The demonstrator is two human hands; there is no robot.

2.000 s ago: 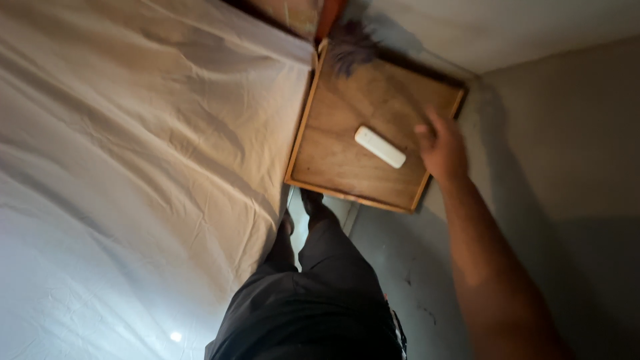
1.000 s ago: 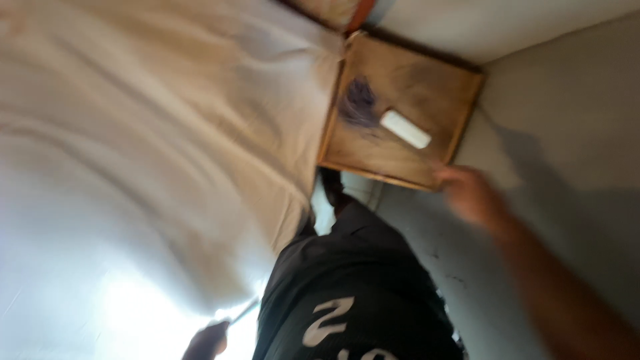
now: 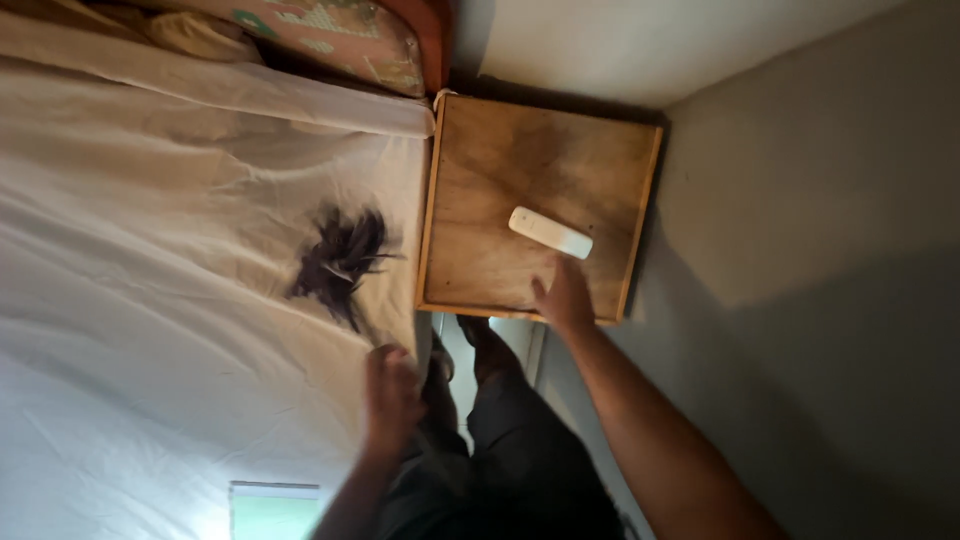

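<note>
My left hand (image 3: pixel 391 394) is closed on the handle of a dark feather duster (image 3: pixel 341 259), whose blurred feathers are over the bed sheet. Beside the bed, a square wooden tabletop with a raised rim (image 3: pixel 517 310) bears a white remote control (image 3: pixel 550 232), lying at a slant. My right hand (image 3: pixel 566 296) is over the near edge of this tabletop, just below the remote, with a finger and thumb apart. Nothing shows in its grasp, and whether its fingertips touch the remote is unclear.
The bed with its pale, wrinkled sheet (image 3: pixel 187 300) fills the left side. A reddish headboard (image 3: pixel 360 37) stands at the top, with a brownish cloth (image 3: pixel 199 34) by it. Walls (image 3: pixel 810 195) close in the tabletop at the right. My legs and feet are below it.
The duster's feathers, over the wooden tabletop in both earlier frames, are now over the bed sheet. My left hand has come up into fuller view. My right hand has moved near the remote.
</note>
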